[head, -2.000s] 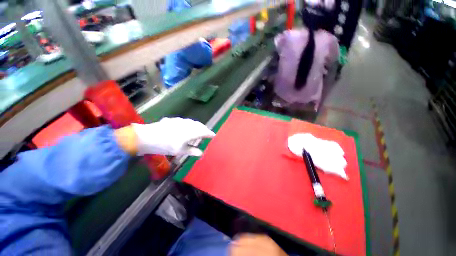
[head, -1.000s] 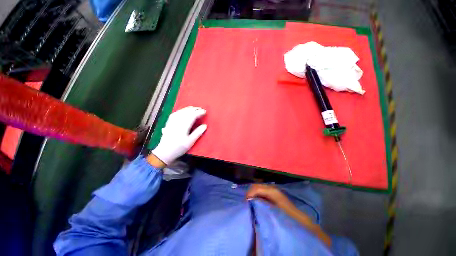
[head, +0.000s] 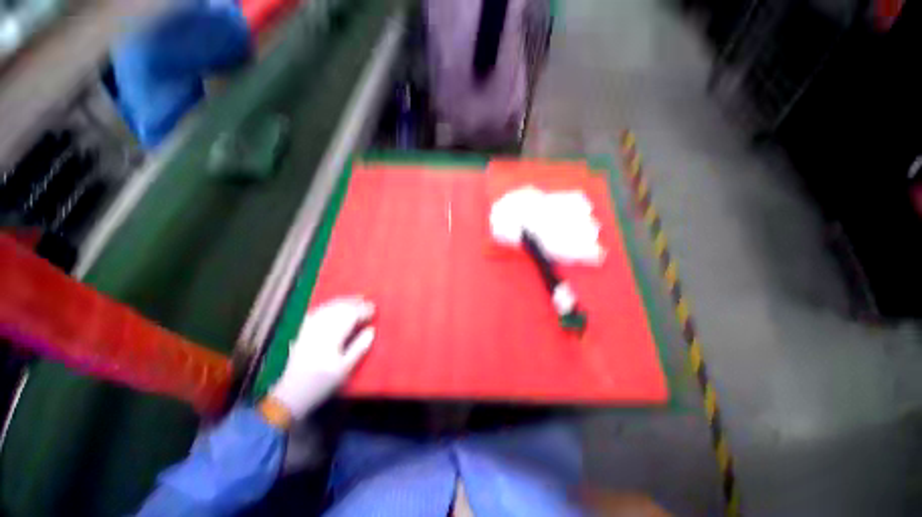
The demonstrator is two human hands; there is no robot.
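Observation:
The frame is blurred. My left hand [head: 326, 350], in a white glove, rests on the front left corner of the red work mat [head: 425, 293], fingers slightly apart, holding nothing. A black dispensing syringe [head: 546, 269] with a white label and green rear end lies on the mat, its front tip on the crumpled white wiping cloth [head: 554, 222] at the mat's upper right. A thin pale sliver [head: 450, 215] lies at the mat's upper middle. My right hand [head: 625, 502] is only a blurred skin-toned patch at the bottom edge, mostly cut off.
A green board [head: 250, 147] lies on the dark green conveyor belt [head: 182, 252] at left. A post wrapped in red film [head: 111, 328] crosses the left side. A seated person in pink [head: 480, 76] is beyond the mat. A blue sleeve [head: 174, 66] shows across the belt.
The view has swung down, then up a little and to the right. My left hand has moved from above the mat's left edge down to its front left corner. The syringe and cloth stay together.

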